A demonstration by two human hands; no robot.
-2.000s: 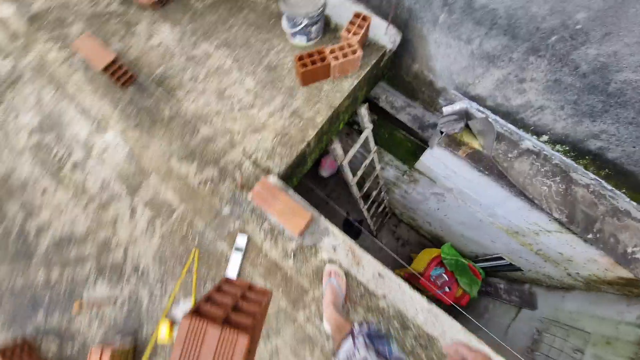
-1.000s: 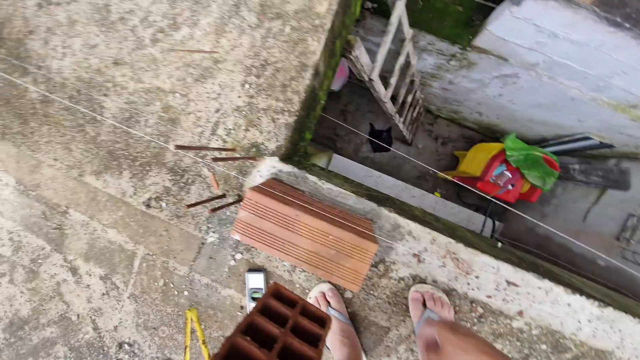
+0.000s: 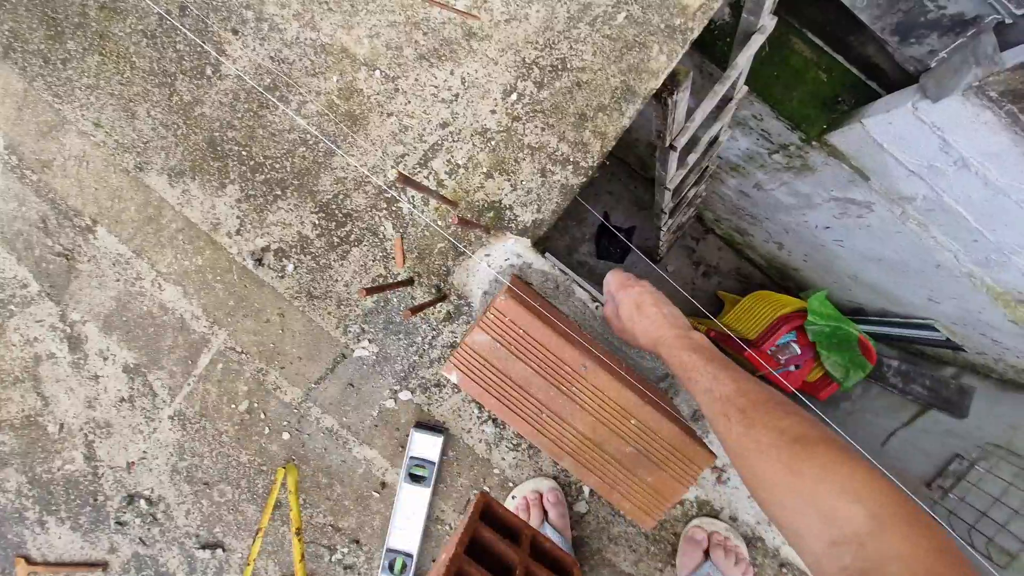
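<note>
My right hand (image 3: 638, 310) reaches out beyond a ribbed clay brick (image 3: 580, 400) at the slab's edge, its fingers curled by the end of a thin grey strip (image 3: 574, 277); whether it grips the strip is unclear. The brick lies along the edge beside a pale mortar patch (image 3: 500, 260). A taut white string (image 3: 352, 158) runs over the brick, and a second string (image 3: 744, 340) crosses above the pit. My left hand is out of view. Another hollow brick (image 3: 506, 540) shows its open cells at the bottom, near my sandalled feet.
A spirit level (image 3: 414, 500) and a yellow folding rule (image 3: 276, 516) lie on the concrete. Several rusty rebar stubs (image 3: 424, 190) stand near the corner. Beyond the edge is a drop with a wooden ladder (image 3: 708, 136), a red container (image 3: 788, 356) and a wire rack (image 3: 984, 500).
My right hand and forearm have come into view, stretched past the brick on the edge. Two seconds ago a clay block lay at the corner; the view has since moved closer.
</note>
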